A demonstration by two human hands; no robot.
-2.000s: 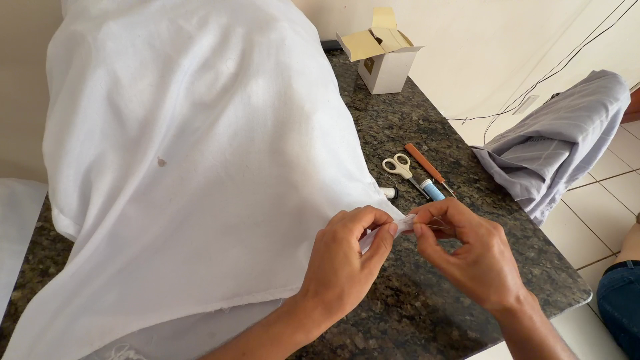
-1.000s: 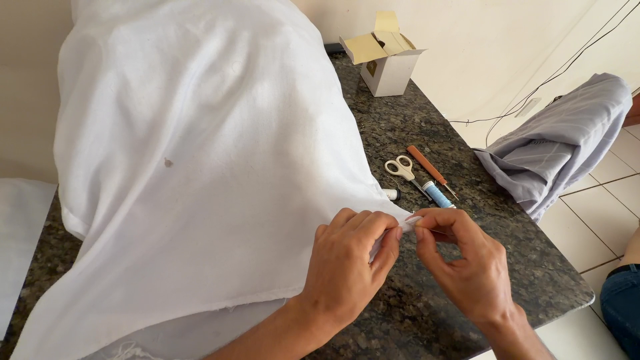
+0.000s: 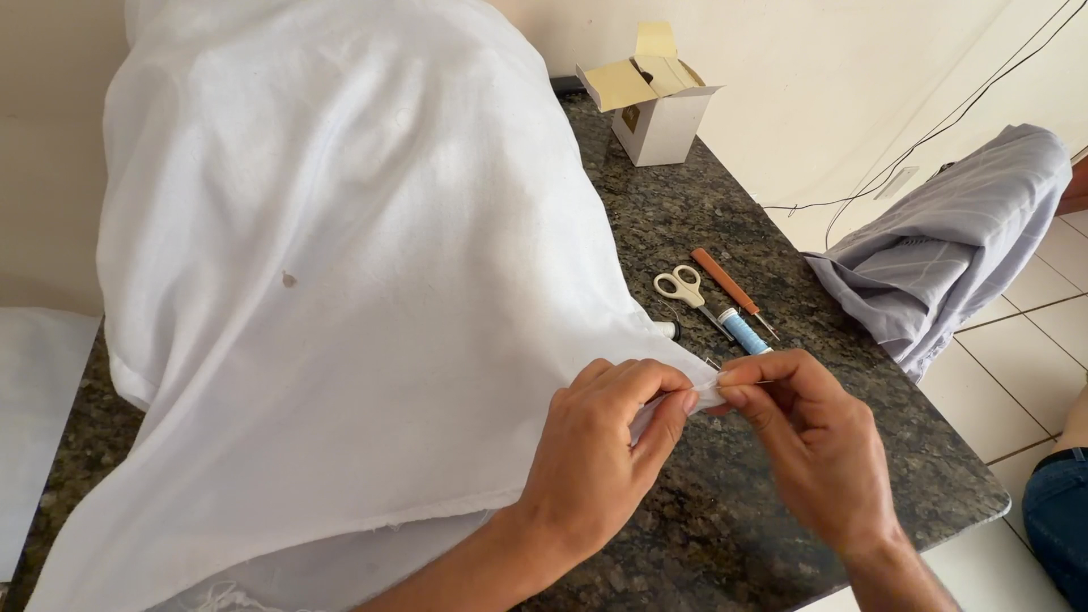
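Note:
A large white cloth (image 3: pixel 408 306) is draped over the left part of the dark granite table, with a small grey spot on it. Between thumb and fingertips, my left hand (image 3: pixel 608 446) pinches the cloth's right corner. My right hand (image 3: pixel 803 438) is right beside it, its thumb and forefinger closed at the same folded edge; a thin needle or thread shows there. Just behind the hands lie a light-blue thread spool (image 3: pixel 744 330), white-handled scissors (image 3: pixel 684 287) and a seam ripper with an orange handle (image 3: pixel 722 280). A white spool (image 3: pixel 665 329) is partly under the cloth.
An opened white cardboard box (image 3: pixel 663 127) stands at the back of the granite table (image 3: pixel 705 510), near the wall. A grey-lilac cloth (image 3: pixel 952 246) hangs over something beyond the right edge. Black cables (image 3: pixel 914 146) run along the wall. Part of a person in blue denim (image 3: pixel 1058 510) is at far right.

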